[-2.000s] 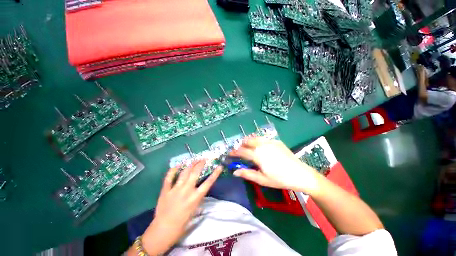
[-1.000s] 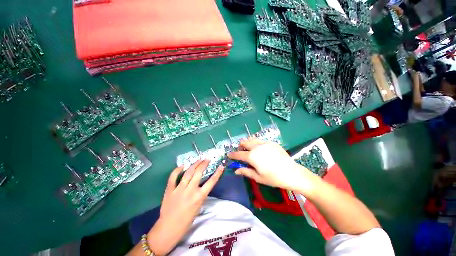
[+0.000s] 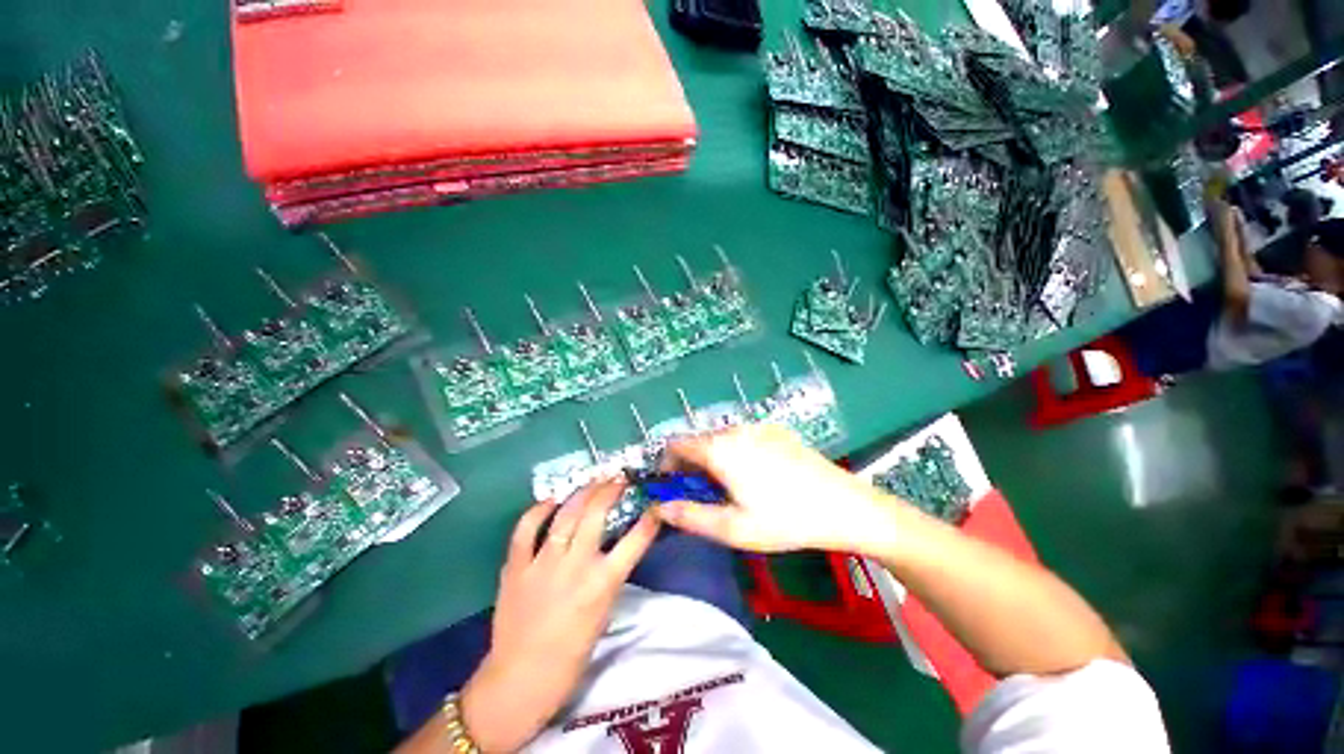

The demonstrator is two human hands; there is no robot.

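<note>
A board panel with upright rods [image 3: 803, 408] lies at the bench edge in front of me, partly hidden by both hands. My left hand [image 3: 568, 567] rests with its fingertips on the panel's near left part, seeming to press or steady it. My right hand [image 3: 759, 486] is closed around blue-handled cutters [image 3: 683, 488], over the panel's middle. The cutter tips point left, close to my left fingertips; what they touch is hidden. Behind lies a row of panels with rods [image 3: 546, 376]. Two more panels lie at the left, an upper one [image 3: 295, 354] and a lower one [image 3: 324, 523].
A red-orange sheet stack [image 3: 464, 103] lies at the back. A board pile [image 3: 988, 192] stands at right, with a small board piece [image 3: 837, 317] nearer. More boards [image 3: 67, 177] are far left. A box with boards [image 3: 926, 474] and red stools [image 3: 1091, 376] are low right. A person [image 3: 1282, 302] sits far right.
My right hand and the cutters have shifted slightly left, and more of the blue handles shows. The bench view has shifted slightly right. My left hand remains at the panel.
</note>
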